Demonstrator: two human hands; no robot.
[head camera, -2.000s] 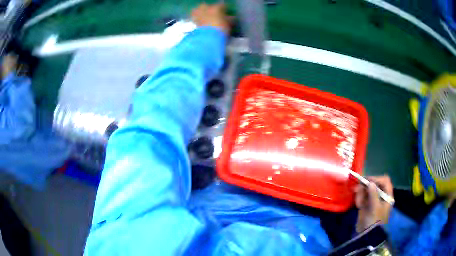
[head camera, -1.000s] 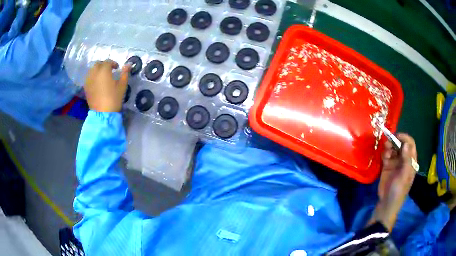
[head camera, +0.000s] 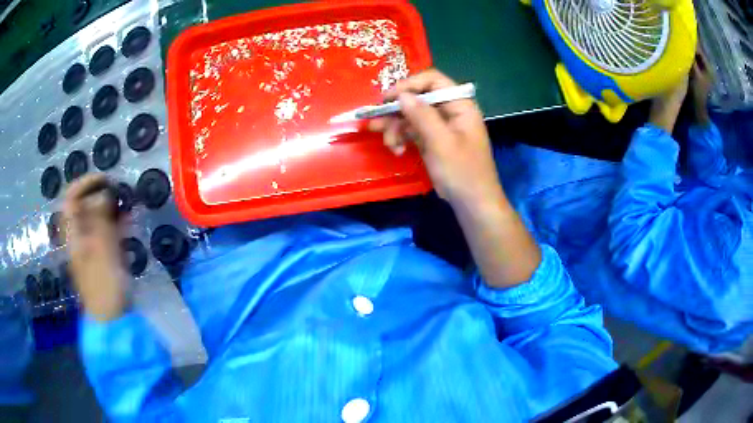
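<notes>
The red tray (head camera: 188, 132) holds many tiny whitish pieces, thickest along its far and right inner edges. My right hand (head camera: 450, 144) holds a slim white pen-shaped tool (head camera: 388, 108) over the tray's right part, its tip pointing left. The clear tray (head camera: 25, 116) at the left has rows of round black parts (head camera: 143, 132) with centre holes. My left hand (head camera: 92, 248) is blurred over the clear tray's near part. Something dark shows at its fingertips, but I cannot tell whether it is gripped.
A yellow and blue fan (head camera: 615, 41) stands at the upper right on the green surface (head camera: 495, 45). A neighbour's blue sleeves (head camera: 660, 178) and hands are at the right. My blue coat (head camera: 330, 322) is close below the red tray. A dark flat object (head camera: 594, 396) lies at the lower right.
The view has swung, so the trays sit further left and the fan shows more. My right hand with the tool has moved left over the red tray. My left hand stays by the black parts.
</notes>
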